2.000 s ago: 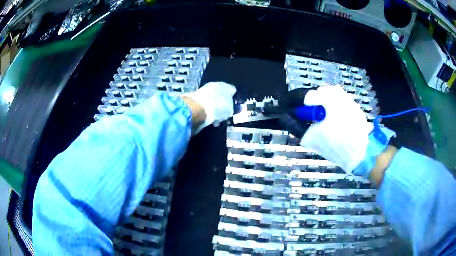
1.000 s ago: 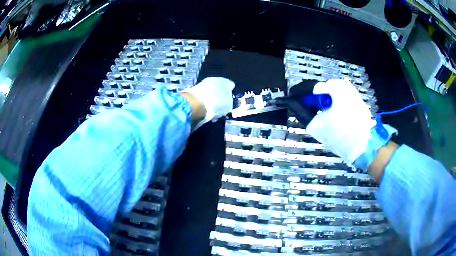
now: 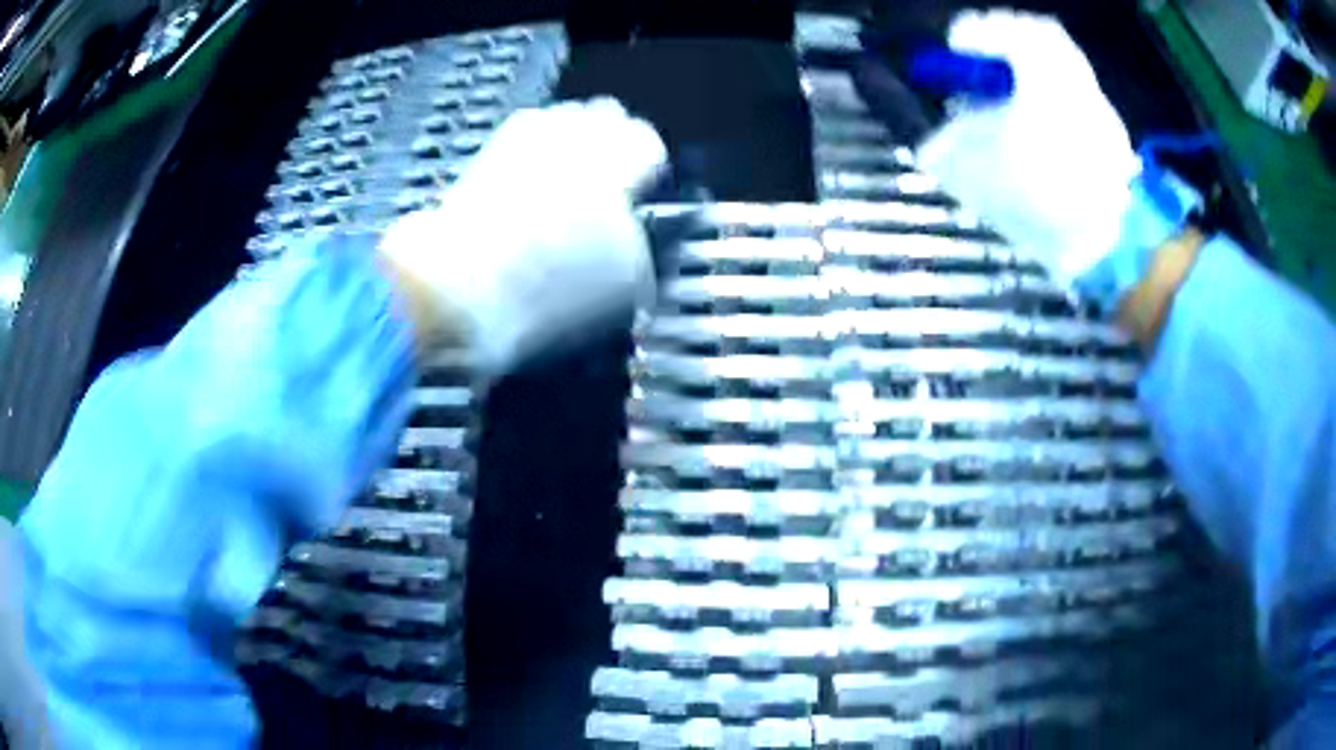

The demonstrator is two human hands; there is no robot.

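Note:
My gloved left hand (image 3: 550, 220) is blurred, at the upper left end of the middle column of silver heat-sink bars (image 3: 733, 366). Its fingertips are near the column's top bar, and I cannot tell whether they hold anything. My gloved right hand (image 3: 1033, 147) is at the upper right, shut on a pen-shaped tool with a thick blue end (image 3: 960, 72). The tool's dark part points left over the bars and its tip is lost in blur. The bars carry small black parts.
The bars lie in a large black tray (image 3: 542, 586). More bars stand in rows at the upper left (image 3: 381, 125), the lower left (image 3: 388, 564) and the right (image 3: 996, 425). Green mat (image 3: 1297, 191) and a pale box (image 3: 1245, 52) show at the upper right.
The bar that was between my hands no longer shows there. My left hand has moved down relative to the rows and away from my right hand. The view has shifted and blurred.

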